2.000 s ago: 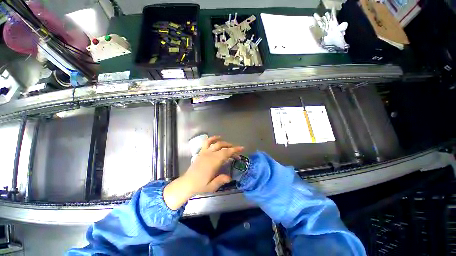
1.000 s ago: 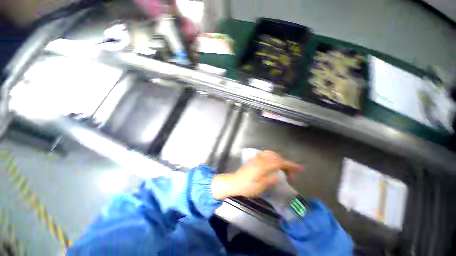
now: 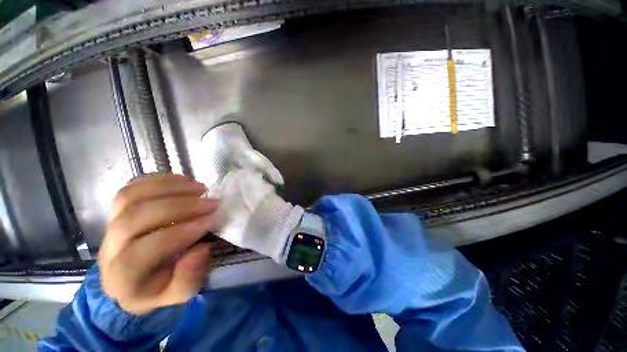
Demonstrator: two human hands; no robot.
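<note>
My left hand (image 3: 161, 240) is bare and slightly blurred at the lower left. Its fingers are bent, with the thumb apart below them. Its fingertips overlap the edge of my right hand's glove; no object shows in it. My right hand (image 3: 251, 203) wears a white knit glove and is closed, its fingers partly hidden. A broad white knit piece with a dark rim, which looks like a second glove (image 3: 223, 148), sticks out beyond it. A smartwatch (image 3: 306, 252) with a lit dark face and light band sits on my right wrist, against the blue sleeve.
A printed sheet (image 3: 424, 93) lies on the dark conveyor bed at the upper right, with a yellow-handled tool (image 3: 452, 96) and a thin pale stick (image 3: 399, 103) on it. Cross shafts (image 3: 148, 113) span the bed. The near rail (image 3: 509, 216) runs below; a black slotted rack (image 3: 570, 282) stands lower right.
The view has turned and come closer to the bed; the far bins are out of view. My left hand has moved off my right hand's back to its left, and the watch faces the camera.
</note>
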